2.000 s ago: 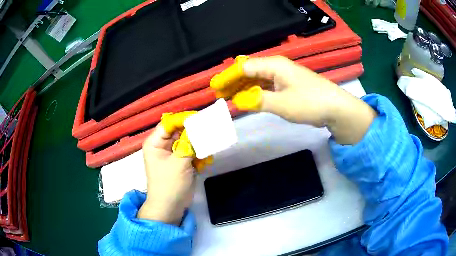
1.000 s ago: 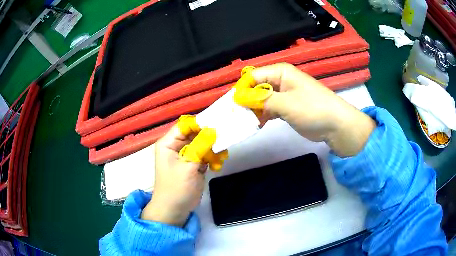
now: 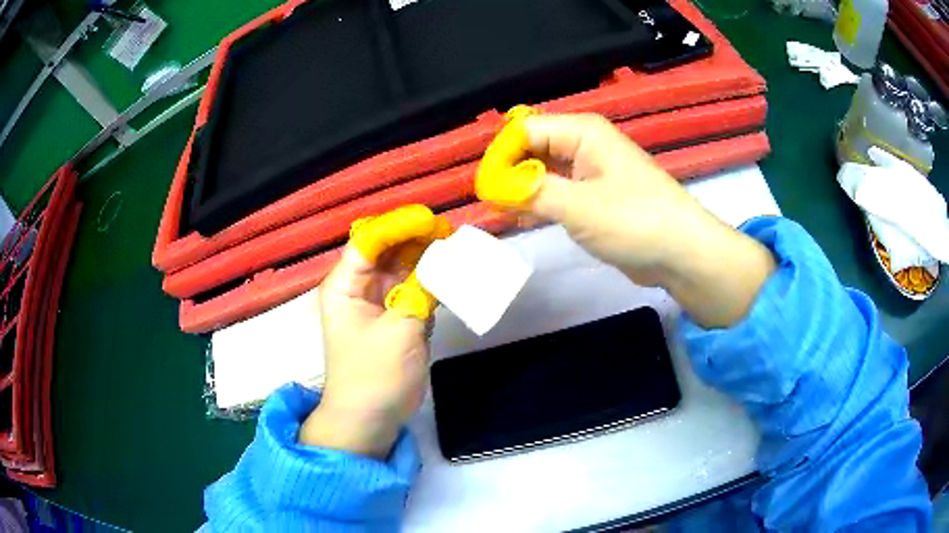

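A small folded white wipe (image 3: 477,279) is held at its left edge by the fingertips of my left hand (image 3: 377,323). My right hand (image 3: 614,193) is up and to the right of the wipe, apart from it, with its thumb and forefinger curled towards each other and nothing seen between them. Both hands wear yellow-orange finger cots. A glossy black smartphone (image 3: 557,385) lies face up on the white mat (image 3: 666,468), below the hands.
Stacked red foam trays (image 3: 687,130) with a black tray (image 3: 499,62) on top stand behind the hands. A whitish pack (image 3: 265,359) lies at left. At right are solvent bottles (image 3: 885,120), white wipes (image 3: 895,203) and a bowl of orange pieces (image 3: 914,279). More red trays (image 3: 42,344) stand far left.
One second ago both hands held the wipe between them. My right hand has let go and moved slightly up; the wipe stays in my left hand. The phone lies still on the mat.
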